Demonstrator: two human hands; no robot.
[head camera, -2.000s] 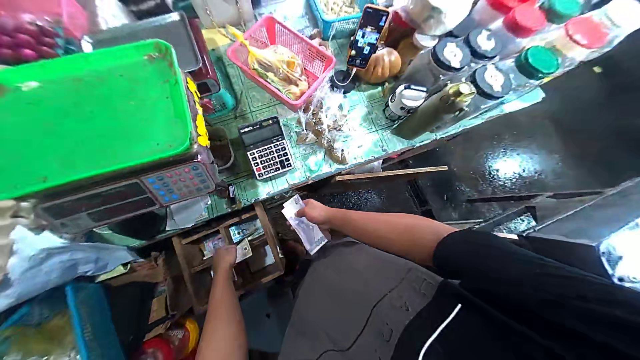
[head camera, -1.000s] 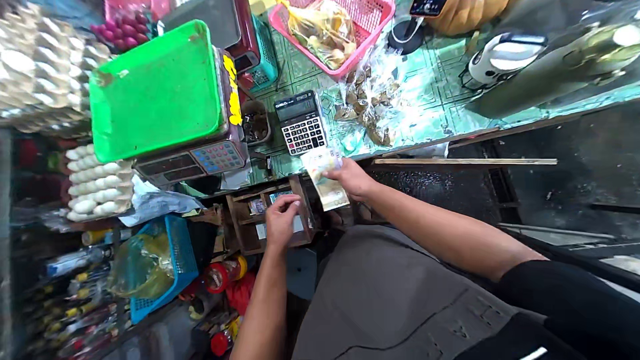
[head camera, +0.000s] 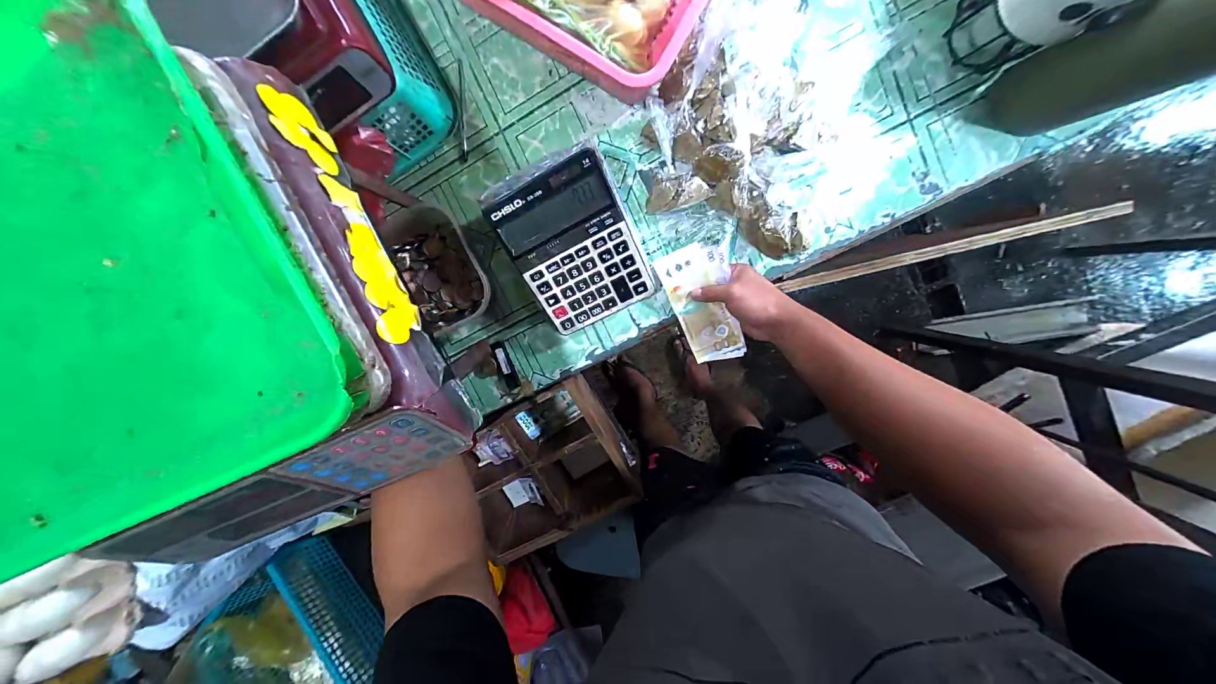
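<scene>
My right hand (head camera: 746, 299) holds a small stack of banknotes (head camera: 708, 328) at the table's edge, just right of a desk calculator (head camera: 570, 237). My left forearm reaches up under the display side of a weighing scale (head camera: 370, 451) topped by a green plastic tray (head camera: 161, 285); the scale hides my left hand. A plastic tub of coins (head camera: 437, 271) stands between scale and calculator. Below the table edge, an open wooden drawer (head camera: 608, 432) with compartments holds a few banknotes (head camera: 522, 491).
Clear plastic packets of brown contents (head camera: 708, 166) and a pink basket (head camera: 636, 85) lie on the green patterned tabletop (head camera: 532, 104). Eggs (head camera: 62, 617) and a blue basket (head camera: 328, 608) are at lower left. A wooden strip (head camera: 969, 245) and dark metal bars (head camera: 1092, 418) lie at the right.
My left hand has gone from over the drawer to behind the scale. My right hand still holds banknotes beside the calculator. The view has moved closer to the table.
</scene>
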